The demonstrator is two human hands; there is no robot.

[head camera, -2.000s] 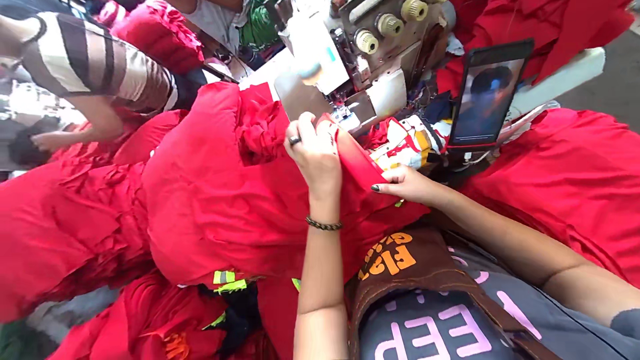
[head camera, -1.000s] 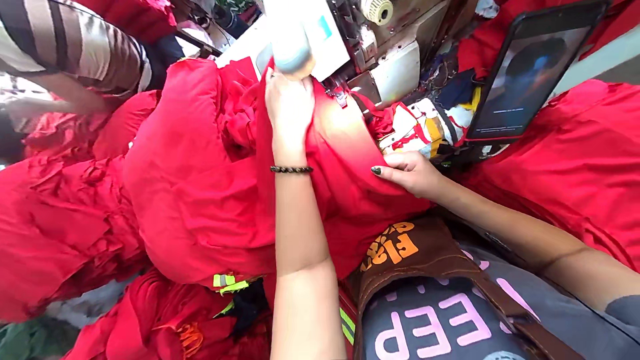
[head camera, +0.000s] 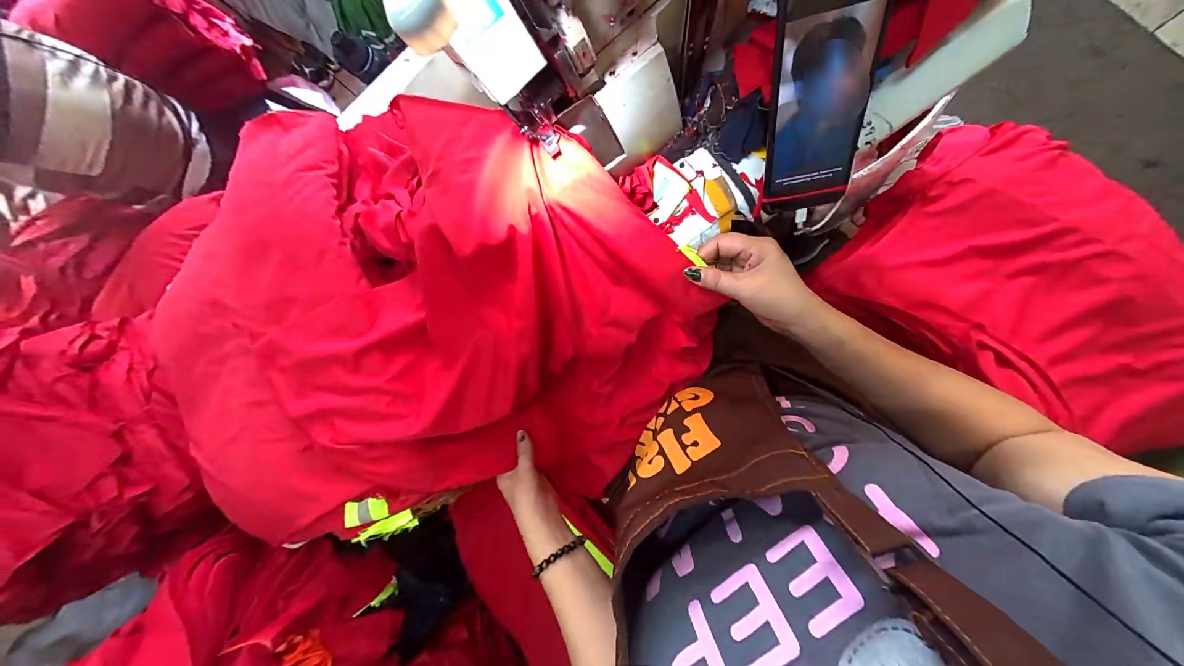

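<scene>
Red fabric lies heaped before me, its upper part under the lit presser foot of a sewing machine. My right hand pinches the fabric's right edge at a small neon-yellow strip, thumb against fingers. Low in the middle, my left hand is at the fabric's lower edge, thumb on top, its fingers hidden beneath the cloth; how firmly they hold it does not show. A beaded bracelet circles that wrist. Neon-yellow and silver reflective tape shows at the heap's lower edge.
A phone stands upright right of the machine, near multicoloured scraps. More red fabric is piled at the right and the left. Another person in a striped top is at the upper left. My brown apron borders the heap.
My left hand has moved from near the machine's needle area down to the fabric's lower edge. The right hand remains at the right side of the cloth, where the yellow strip now shows.
</scene>
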